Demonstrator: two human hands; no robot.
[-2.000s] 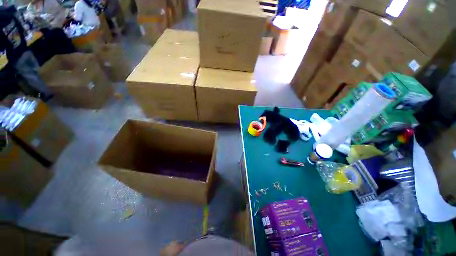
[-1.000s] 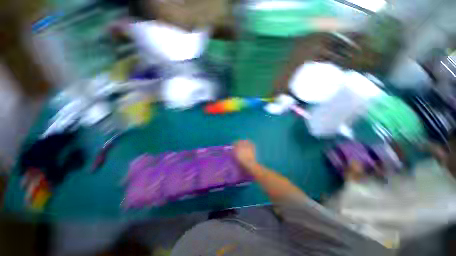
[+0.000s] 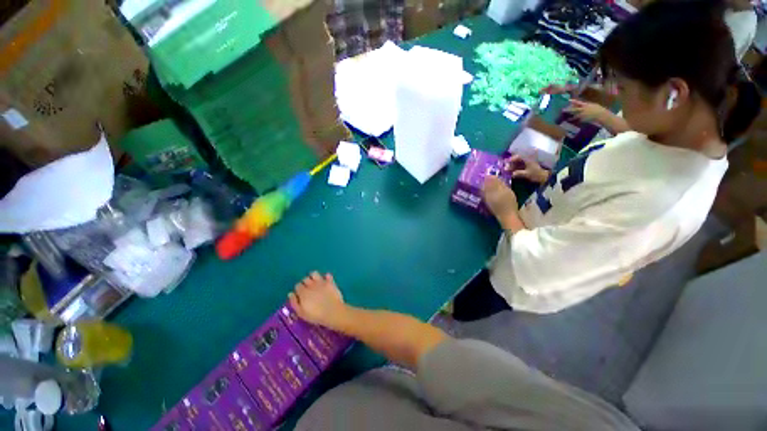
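A row of several purple retail boxes (image 3: 267, 375) lies along the near edge of the green table, running off the bottom edge of the picture. My right hand (image 3: 318, 299) grips the upper right end box of the row, its fingers over the far corner. The near side of that box is partly hidden by my forearm. My left hand is not in view.
A person (image 3: 614, 202) at the right handles another purple box (image 3: 479, 181). A rainbow duster (image 3: 265, 215), white cartons (image 3: 427, 109), plastic bags (image 3: 156, 244) and a yellow tape roll (image 3: 92, 343) lie on the table (image 3: 395, 252). Green boxes (image 3: 227, 109) stand behind.
The view has swung right from the floor cartons to the table and the other person. My right hand came into view and remains at the end of the purple row.
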